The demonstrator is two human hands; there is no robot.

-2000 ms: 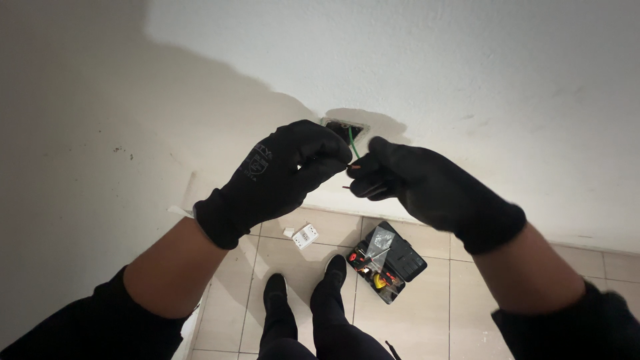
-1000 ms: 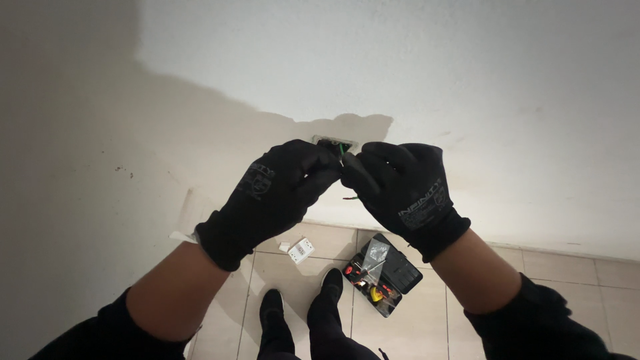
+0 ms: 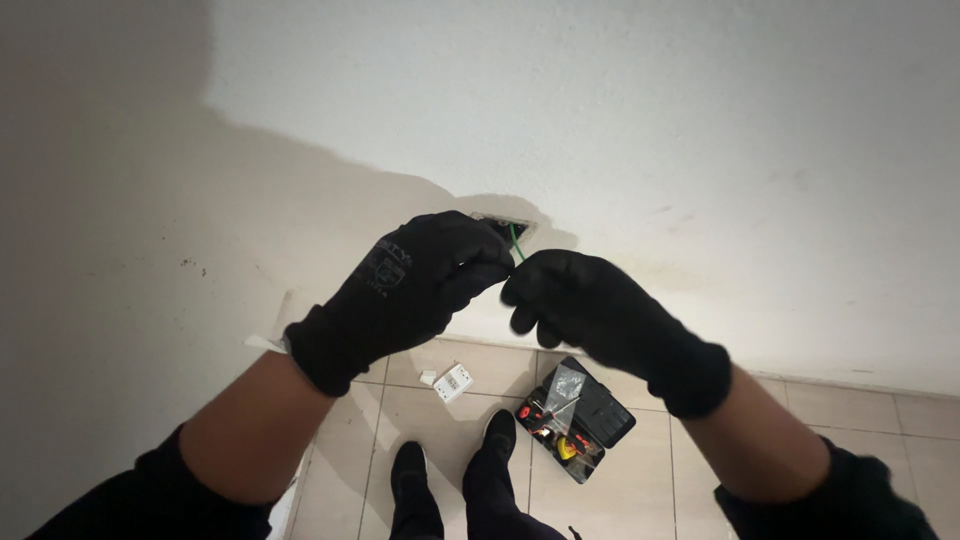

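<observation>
Both hands wear black work gloves and meet at the fingertips just below a recessed electrical wall box [image 3: 501, 225]. A green wire [image 3: 517, 241] comes out of the box and runs down to the fingertips of my right hand [image 3: 600, 311], which are pinched on it. My left hand [image 3: 420, 277] has its thumb and forefinger closed together beside them, at the lower left edge of the box; whether it grips a wire cannot be seen. The wire's end is hidden by the gloves.
On the tiled floor [image 3: 427, 420] lie a white socket plate [image 3: 453, 382] and a small white piece [image 3: 427, 376]. Right of my feet, an open black toolbox [image 3: 613, 420] holds a clear plastic bag [image 3: 564, 390], a yellow tool [image 3: 566, 448] and red-handled tools. The wall [image 3: 675, 150] rises ahead.
The fingers of my right hand have changed their hold, now curled lower beside the left fingertips. More of the green wire shows than one second ago.
</observation>
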